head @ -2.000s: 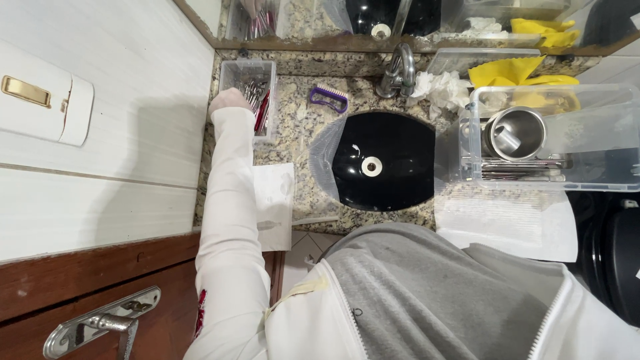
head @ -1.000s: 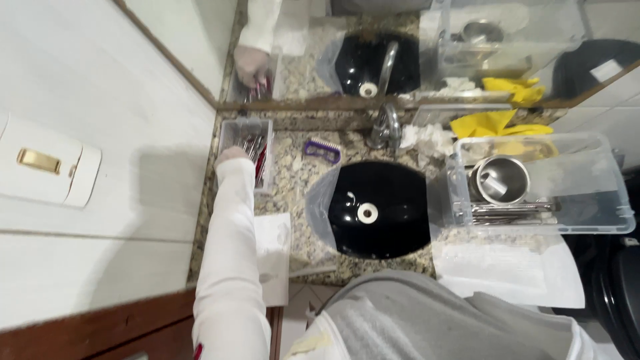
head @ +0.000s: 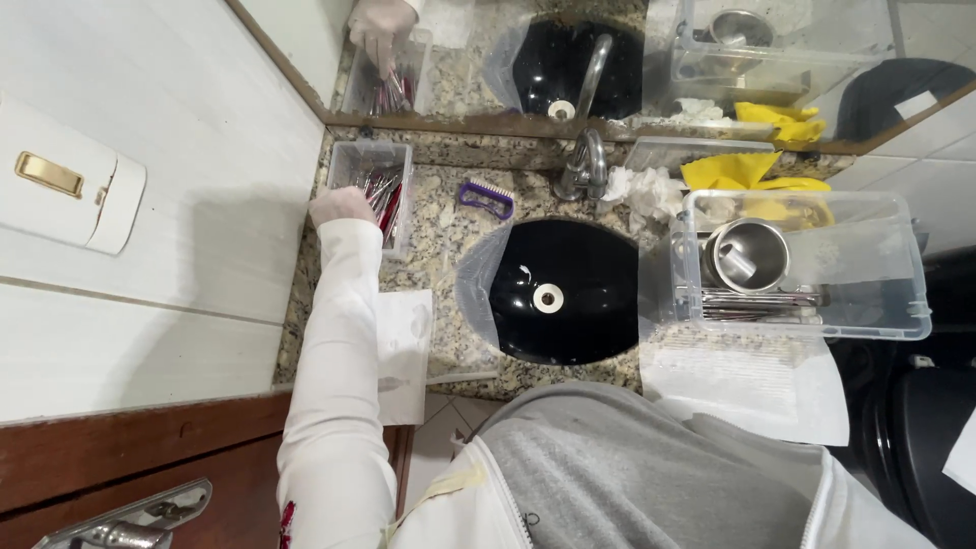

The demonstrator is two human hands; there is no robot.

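Observation:
My left hand [head: 343,207], pale and perhaps thinly gloved, reaches over the left wall of a clear plastic box [head: 404,217] at the back left of the granite counter. Slim metal instruments [head: 387,200], some with red parts, lie in the box beside the hand. The mirror shows the fingers pointing down and touching the tops of these instruments; whether they grip any is not clear. My right hand is out of view.
A purple-handled brush [head: 486,200] lies behind the black basin [head: 568,305], near the faucet [head: 583,164]. At right, a clear bin [head: 877,263] holds a steel cup [head: 751,255] and metal instruments. Crumpled tissue [head: 648,194] and yellow gloves [head: 732,171] lie behind it.
The view has shifted, showing more of the mirror, including the hand's reflection. My left hand stays at the instrument box.

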